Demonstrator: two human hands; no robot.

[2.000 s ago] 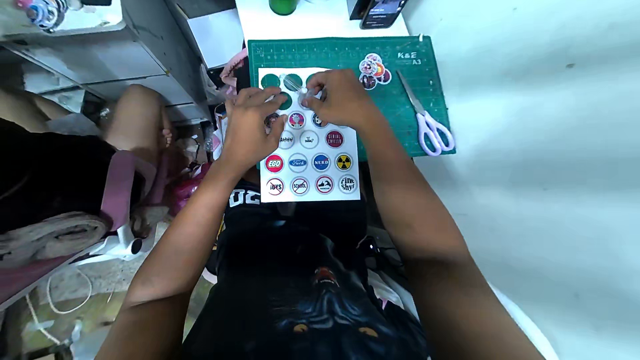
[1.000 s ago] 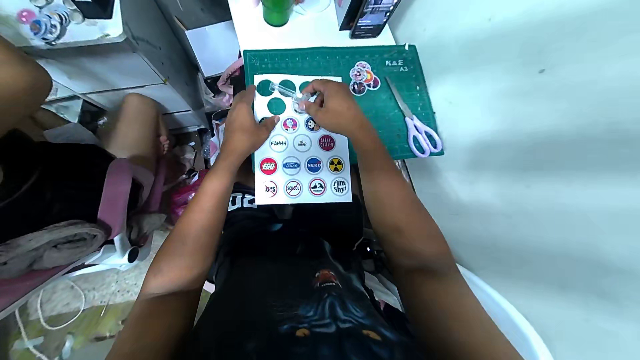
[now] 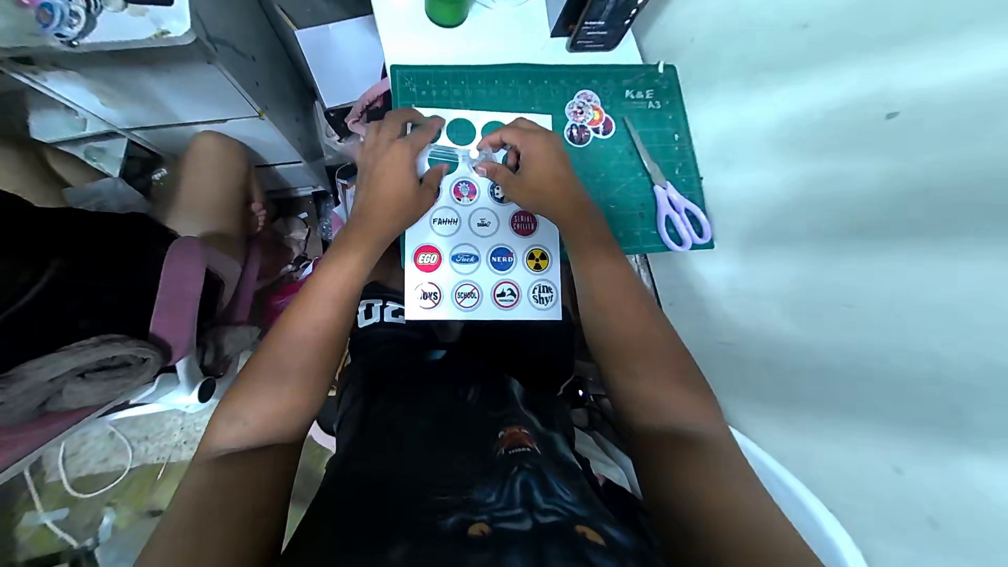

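Observation:
A white sheet of round printed stickers (image 3: 483, 241) overlaps the near edge of a green cutting mat (image 3: 622, 185). Round openings near its top show the mat's green. My left hand (image 3: 398, 173) rests at the sheet's upper left, with thumb and forefinger spread around a clear tool (image 3: 445, 155), perhaps a circle cutter. The fingers of my right hand (image 3: 531, 165) grip the right end of that tool. Loose round stickers (image 3: 589, 118) lie in a cluster on the mat, right of the sheet. Purple-handled scissors (image 3: 669, 197) lie farther right with their blades together.
A green container (image 3: 448, 11) and a phone (image 3: 605, 24) are at the back of the white table (image 3: 504, 43). At the left, a person sits on a pink chair (image 3: 175, 299) beside grey drawers (image 3: 157, 94). A pale wall (image 3: 835, 197) borders the right side.
My left hand has moved up along the sheet's left side, its fingers now around the clear tool. My right hand stays near the sheet's top. The loose stickers and scissors keep their places on the mat.

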